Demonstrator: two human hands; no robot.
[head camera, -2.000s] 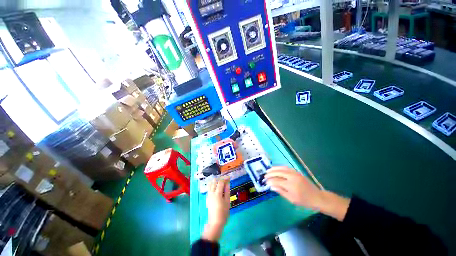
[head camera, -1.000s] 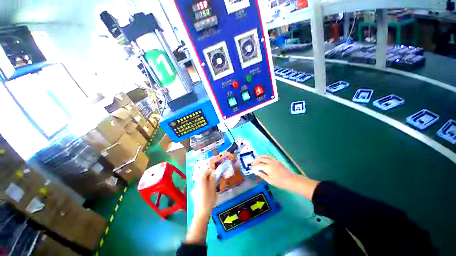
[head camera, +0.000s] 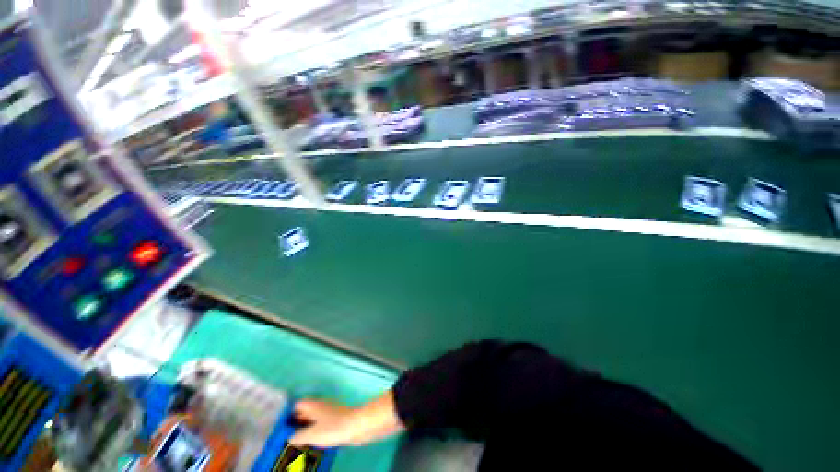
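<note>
My right hand (head camera: 332, 424) is at the blue press base (head camera: 274, 447), its fingertips by the base's edge above the yellow-arrow label (head camera: 299, 460). The fingers are blurred and no part shows in them. A housing panel (head camera: 181, 450) lies in the orange fixture (head camera: 222, 450) on the pale press plate (head camera: 241, 396), at the bottom left. A blurred grey metal part of the press (head camera: 97, 419) is left of the fixture. My left hand is not in view.
The blue control box (head camera: 92, 212) stands at the left above the turquoise bench (head camera: 276, 355). The dark green conveyor (head camera: 553, 286) runs across the view, with one panel (head camera: 294, 241) near and several beyond the white strip (head camera: 571, 220). Stacked trays (head camera: 589, 106) are on the far side.
The view has swung right towards the conveyor. The panel that was by my right hand is no longer there; one now lies in the fixture. My left hand has left the view.
</note>
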